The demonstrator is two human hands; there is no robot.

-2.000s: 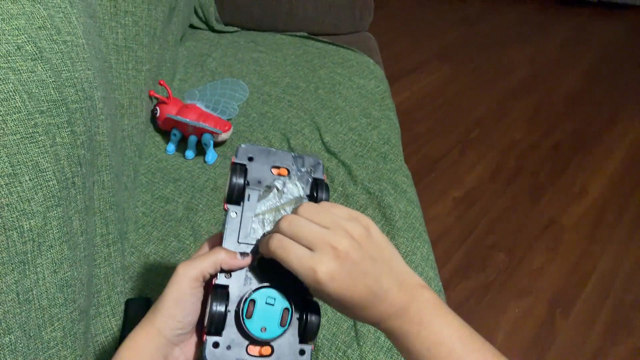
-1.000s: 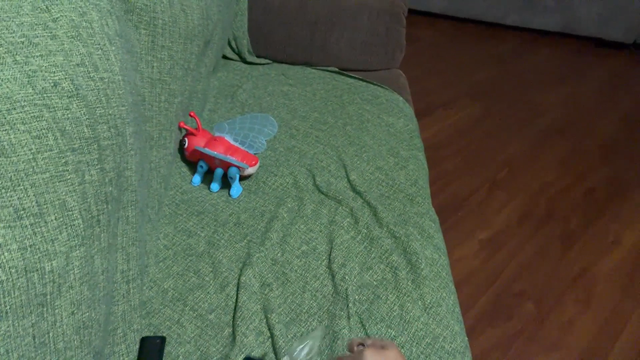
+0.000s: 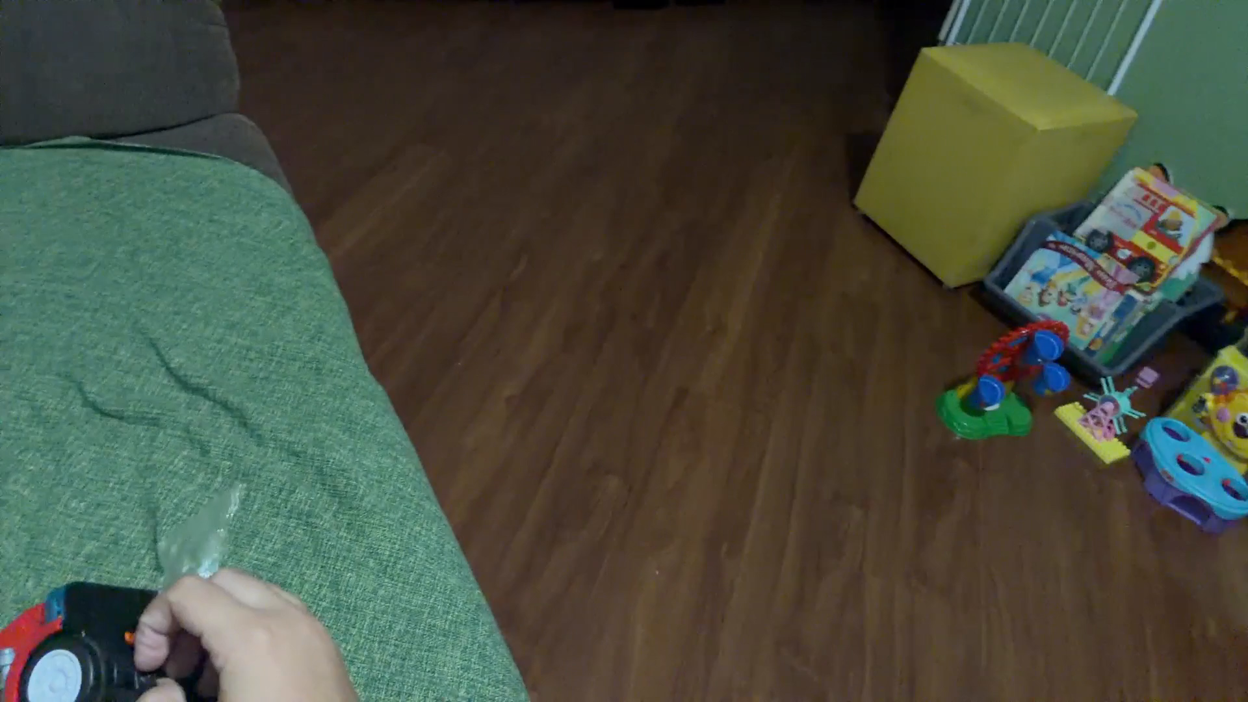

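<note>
At the bottom left lies part of a toy vehicle (image 3: 83, 639), red and black with a grey-hubbed wheel. My right hand (image 3: 239, 639) is at its right side, fingers curled against the black part. A piece of clear plastic film or tape (image 3: 200, 536) sticks up beyond my fingers, over the green cover (image 3: 244, 390) of the sofa. Whether the fingers pinch the film or the toy is hidden. What may be a fingertip shows at the bottom edge, but my left hand cannot be made out.
Wooden floor (image 3: 663, 390) extends right of the sofa. A yellow cube-shaped seat (image 3: 975, 166) stands by the green wall, next to a grey bin (image 3: 1155, 341) of picture books. In front are a toy Ferris wheel (image 3: 1014, 366), a small yellow-based toy (image 3: 1097, 429) and a blue-purple toy (image 3: 1189, 468).
The view has swung right, toward the floor. The red insect toy and my left hand, seen earlier, are out of view. The vehicle, earlier held underside up, now shows its side.
</note>
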